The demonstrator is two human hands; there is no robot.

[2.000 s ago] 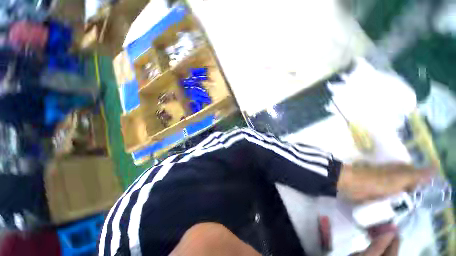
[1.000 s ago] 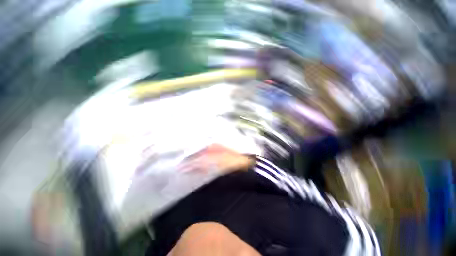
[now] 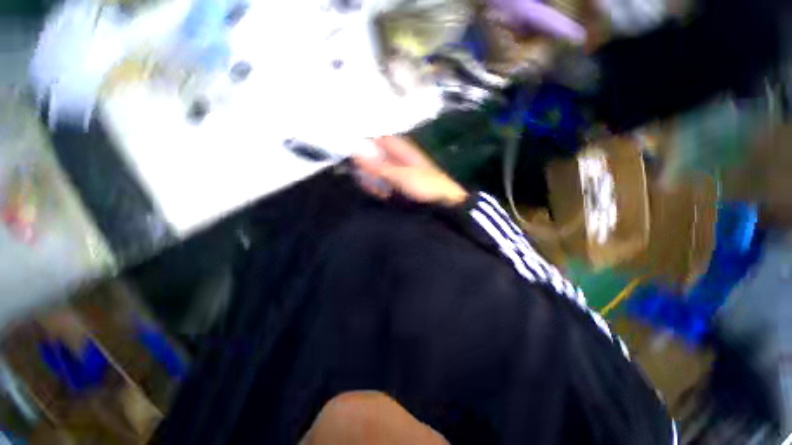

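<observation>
My right hand (image 3: 404, 169) is blurred at the front edge of a white sheet (image 3: 260, 148), its fingers pointing left. A small dark oval piece (image 3: 308, 150) lies just beyond the fingertips, at the sheet's edge. Whether my hand holds it or something pale beside it cannot be told. Several small dark pieces (image 3: 240, 69) are scattered on the sheet. My left hand is not in view.
Dark and whitish tools or parts (image 3: 469, 87) lie right of the sheet. A lilac cylinder (image 3: 543, 17) is behind them. Cardboard bins (image 3: 647, 209) stand at right, one holding white pieces. A light-blue blurred thing (image 3: 207, 35) is at the back left.
The view has swung and is less blurred. My right hand now shows nearer the sheet's front edge, fingers closer to my body. The dark pieces on the sheet now show.
</observation>
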